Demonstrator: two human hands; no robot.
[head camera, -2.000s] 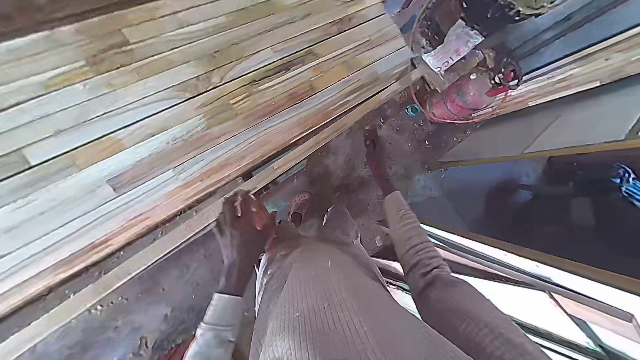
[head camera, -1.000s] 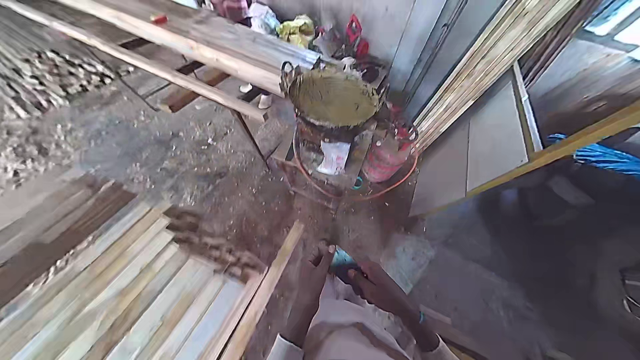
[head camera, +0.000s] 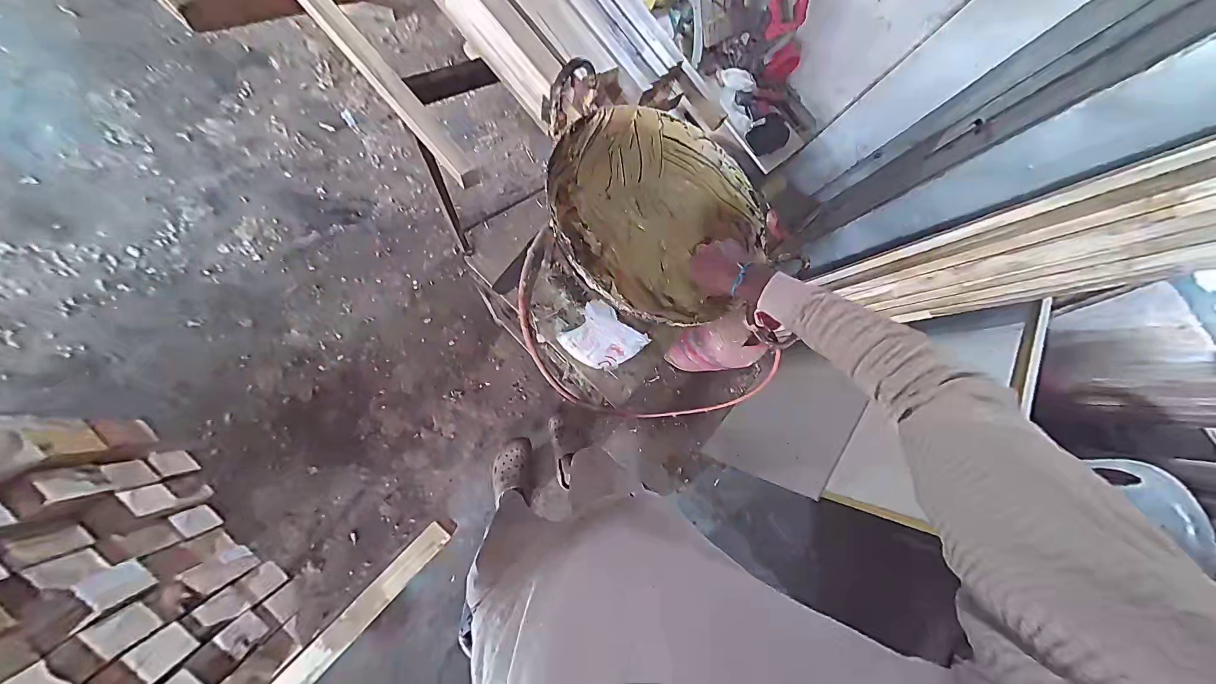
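My right hand (head camera: 724, 269) reaches over the lower right part of a wide round metal pan (head camera: 655, 209), at or in the yellowish-brown paste that fills it. Its fingers are blurred against the paste, so what it holds cannot be told. A blue band circles the wrist. Below the pan a white packet (head camera: 604, 335) with red marks lies on the stand, and a pink-red gas cylinder (head camera: 714, 344) is beside it. An orange hose (head camera: 655, 414) loops around the front of both. My left hand is out of view.
Stacked wooden strips (head camera: 123, 570) show their ends at the lower left, near a single batten (head camera: 370, 598). A wooden bench frame (head camera: 389, 85) stands left of the pan. Long boards (head camera: 1045, 237) lean at the right, by flat panels (head camera: 788, 427) and a white plastic chair (head camera: 1154, 503).
The view has swung from the wooden boards to the pan. A second ago both my hands were together low in front of me; now my right hand is at the pan and my left has left the view.
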